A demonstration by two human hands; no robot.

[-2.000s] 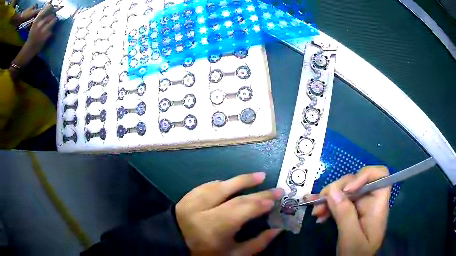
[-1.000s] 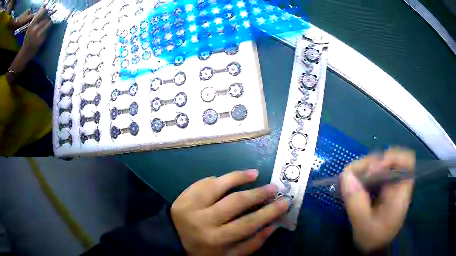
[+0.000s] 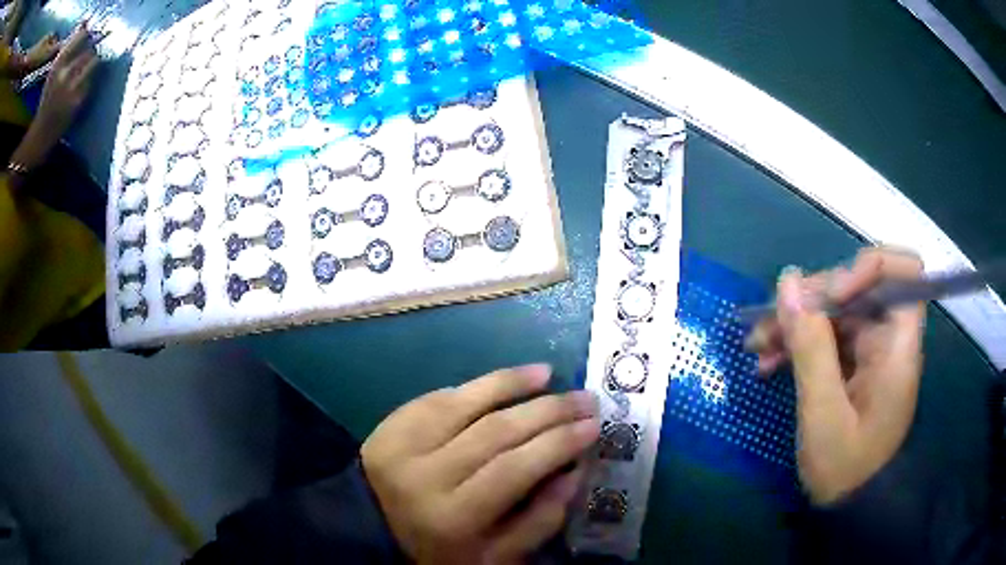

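Observation:
The silver fixture strip point(image 3: 659, 364) lies on the bench, tilted slightly, with a row of round units point(image 3: 627, 371) in it; the two nearest units look darker. My left hand point(image 3: 480, 469) rests against its left edge near the lower end, fingertips touching it. My right hand point(image 3: 855, 370) is right of the strip and holds the tweezers point(image 3: 921, 289), blurred, their tip above the dark-blue dot sheet point(image 3: 750, 414). That sheet lies just right of the strip and shows a bright glare spot.
The white foam board point(image 3: 414, 270) with rows of paired units point(image 3: 471, 242) is at upper left, partly covered by the light-blue sheet point(image 3: 414, 55). A long white strip point(image 3: 761, 127) curves behind the fixture. Another person's hands point(image 3: 68, 83) are at far left.
The fixture strip has shifted left and towards me, uncovering its lowest nest from my left fingers. My right hand with the tweezers has moved away from the strip, up and right.

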